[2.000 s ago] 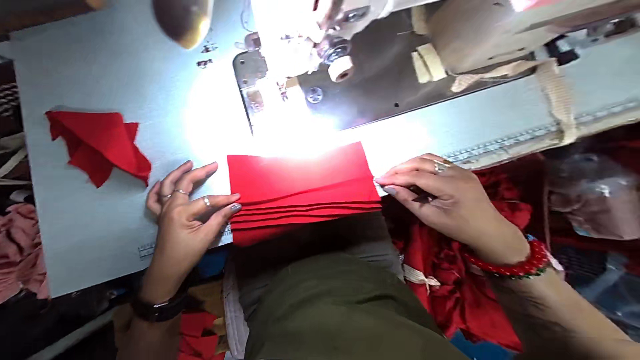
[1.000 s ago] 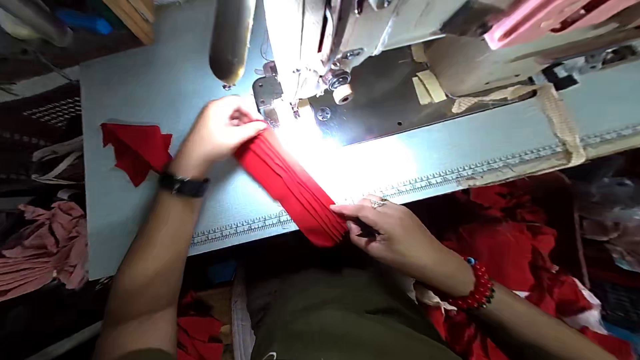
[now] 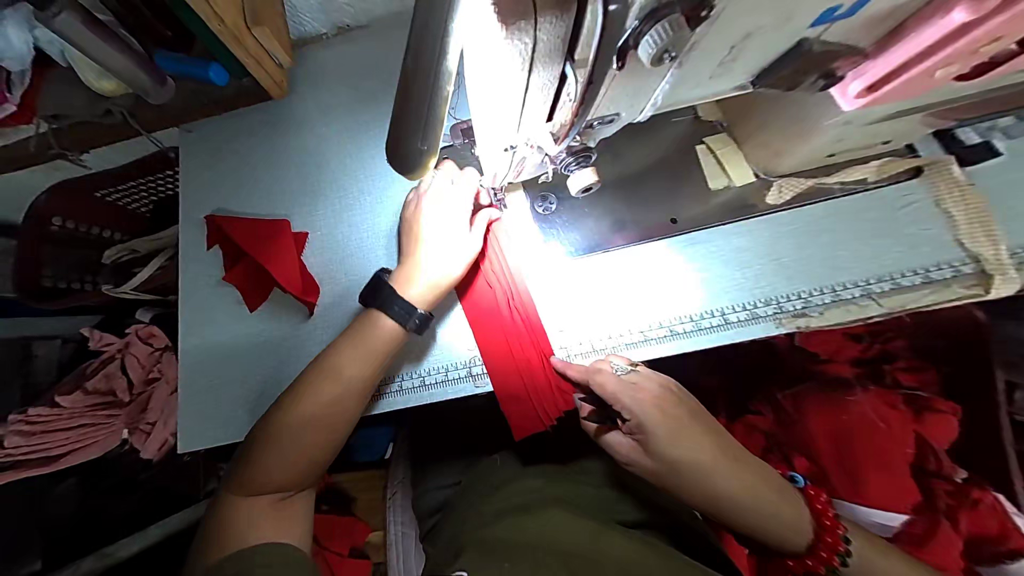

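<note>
A strip of pleated red fabric (image 3: pixel 516 344) runs from the presser foot (image 3: pixel 498 197) of a sewing machine (image 3: pixel 552 88) down over the table's front edge. Beside the foot, my left hand (image 3: pixel 448 228) has its far end between thumb and fingers; glare hides some of that grip. The near end is pinched at its right edge by the thumb and fingers of my right hand (image 3: pixel 628 404), just past the table edge. Another folded piece of red fabric (image 3: pixel 264 260) lies on the table left of my left wrist.
A measuring tape (image 3: pixel 760 312) runs along the front edge of the table (image 3: pixel 232 384). Red cloth (image 3: pixel 856 432) is heaped below at right. At left are a dark plastic basket (image 3: pixel 96 232) and pink cloth (image 3: pixel 104 400). A metal tube (image 3: pixel 424 88) hangs near my left hand.
The red strip, held crosswise two seconds ago, now points away from me with its far end at the presser foot. My left hand has moved forward to the foot. The view has shifted.
</note>
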